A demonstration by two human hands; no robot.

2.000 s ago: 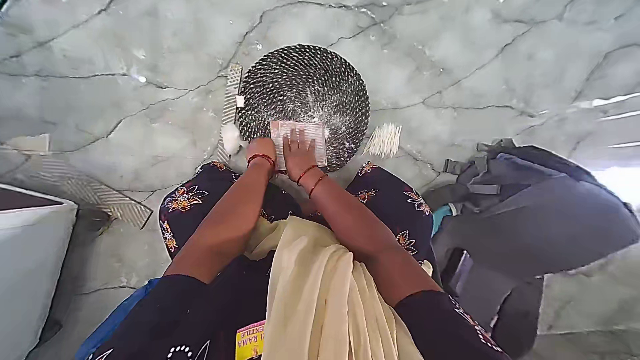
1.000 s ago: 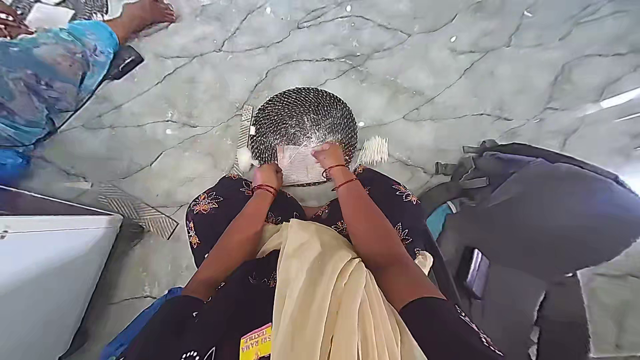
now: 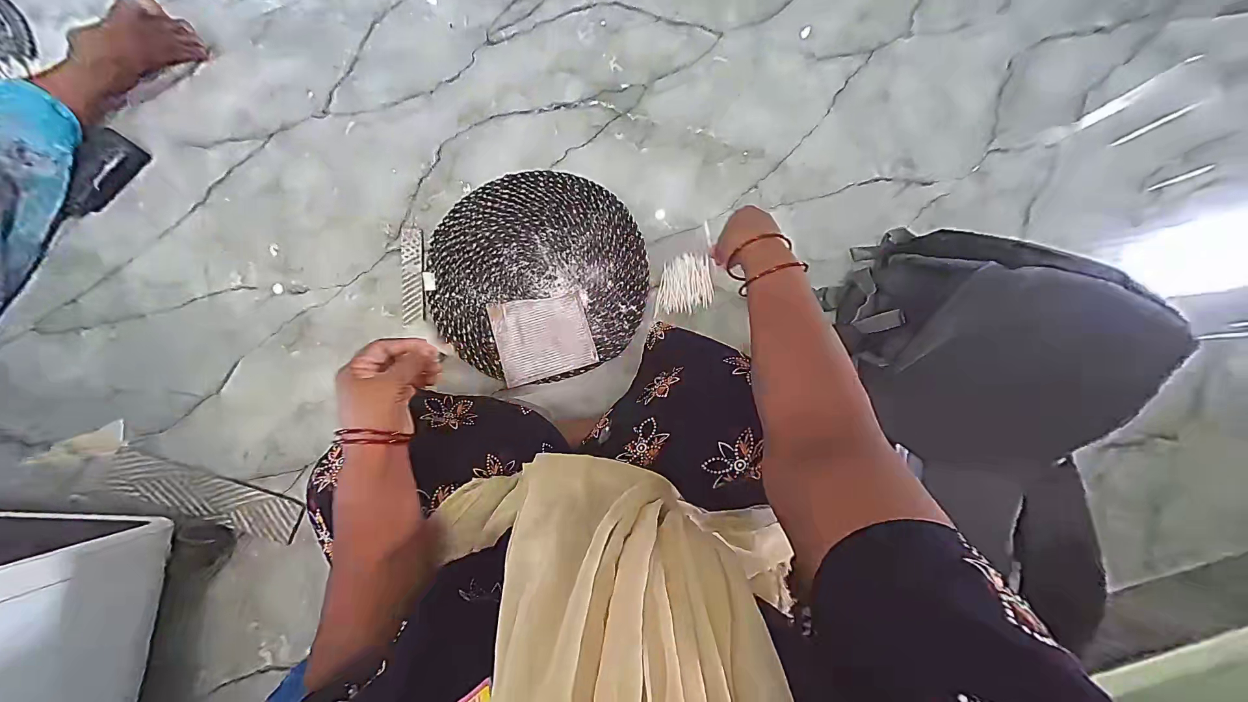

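Observation:
A round mat of black and white braided cord [image 3: 526, 244] lies on something pale in front of my lap. On its near part rests a pale, finely striped square piece [image 3: 543, 337]. My left hand [image 3: 388, 375] hovers at the mat's lower left with curled fingers; whether anything small is between them cannot be told. To the right of the mat is a bunch of thin white sticks [image 3: 686, 283]. My right hand [image 3: 749, 236] is just right of the bunch, fingers pinched on what looks like one thin white stick. A patterned strip [image 3: 412, 276] lies left of the mat.
A dark grey backpack [image 3: 1014, 341] lies on the marbled floor at right. At lower left stands a white box [image 3: 83, 604], with patterned strips [image 3: 210, 492] behind it. Another person's foot [image 3: 136, 44] and a dark object [image 3: 105, 171] are at upper left.
Both hands have left the square piece, which stays on the mat. My left hand has moved to the left, and my right hand has moved right to the white sticks.

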